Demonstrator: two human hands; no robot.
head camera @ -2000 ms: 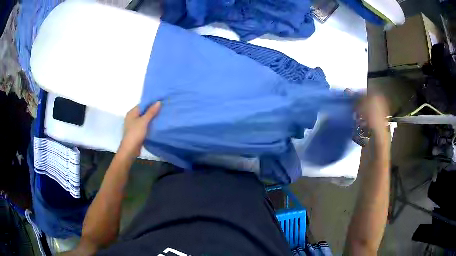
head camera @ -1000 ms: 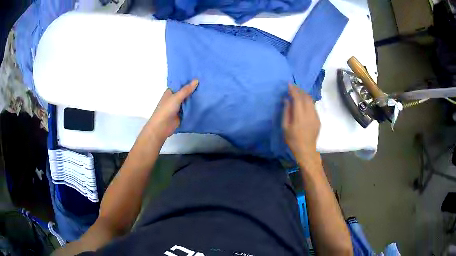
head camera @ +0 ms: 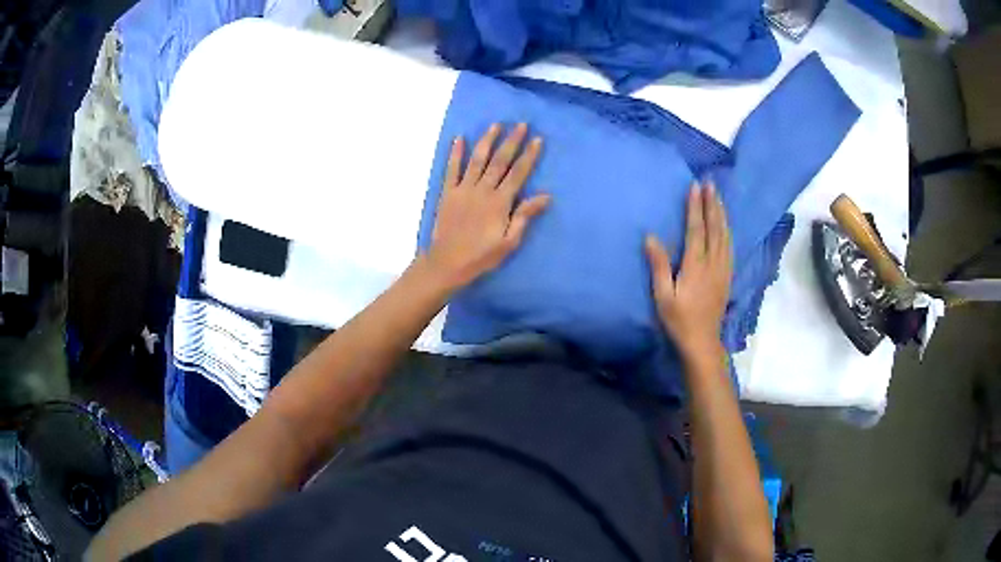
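A blue shirt (head camera: 593, 220) lies spread over the right part of the white padded board (head camera: 296, 132). A blue sleeve (head camera: 796, 132) sticks out to the upper right on the table. My left hand (head camera: 483, 209) lies flat on the cloth near its left edge, fingers apart, holding nothing. My right hand (head camera: 697, 274) lies flat on the cloth near its right end, thumb apart, holding nothing. The steam iron (head camera: 862, 274), with a tan wooden handle, rests at the table's right edge, touched by neither hand.
Crumpled darker-blue shirts (head camera: 615, 38) lie at the table's far side. A black phone-like rectangle (head camera: 254, 248) lies on the table at the left, with folded striped cloth (head camera: 223, 349) below it. A fan (head camera: 82, 483) stands at the lower left. A pale hose runs right from the iron.
My left hand has moved up onto the cloth and opened flat. My right hand has flattened at the right end. The cloth lies smoother. The whole view has shifted.
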